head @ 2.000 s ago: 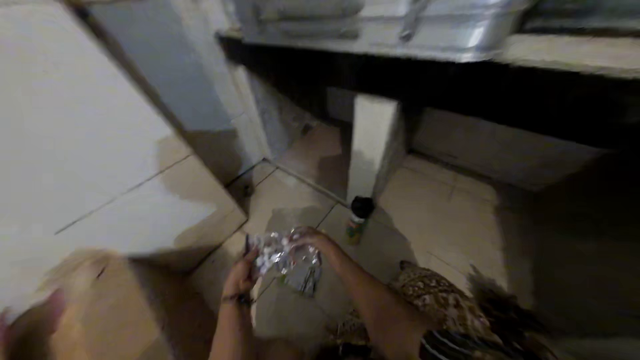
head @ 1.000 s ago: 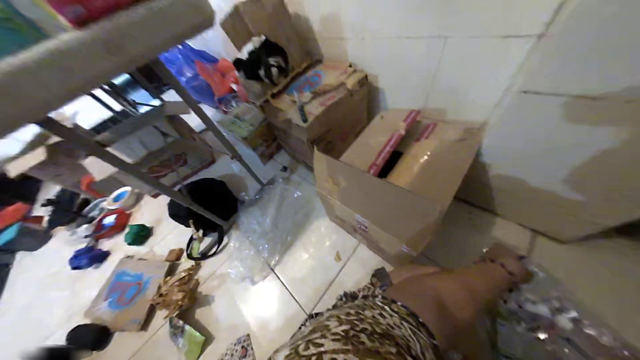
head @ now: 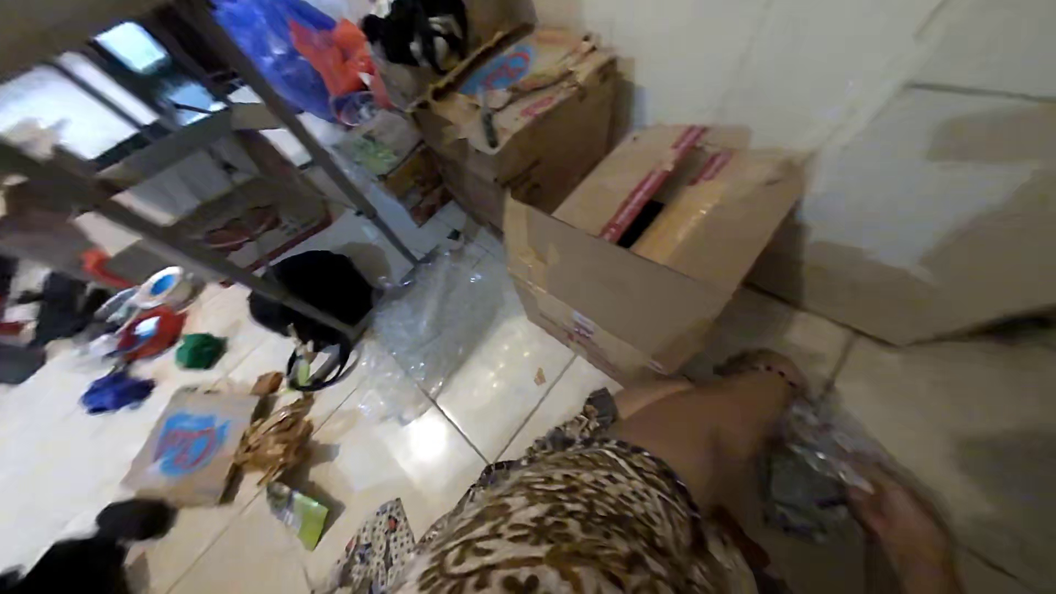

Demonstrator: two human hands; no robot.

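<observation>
At the lower right, a crumpled sheet of clear plastic (head: 825,445) is between my two hands, blurred. My left hand (head: 771,373), with a bracelet at its wrist, is at the upper left end of the plastic; its fingers are mostly hidden. On the plastic's lower right side, my right hand (head: 895,507) grips it. Below the plastic shows a dark greyish thing (head: 804,495), too blurred to name. My patterned brown and cream garment (head: 569,520) fills the bottom middle.
An opened cardboard box (head: 610,289) stands left of my hands, a fuller cardboard box (head: 536,124) behind it. Clear plastic wrap (head: 433,322) and a black bag (head: 318,289) lie on the tiles. Flattened cardboard (head: 194,445), crumpled brown paper (head: 276,441) and a metal-legged table (head: 305,140) are farther left.
The view has swung left from the tiled corner under the counter to the boxes and littered floor. My right hand, out of frame a second ago, shows again at the plastic.
</observation>
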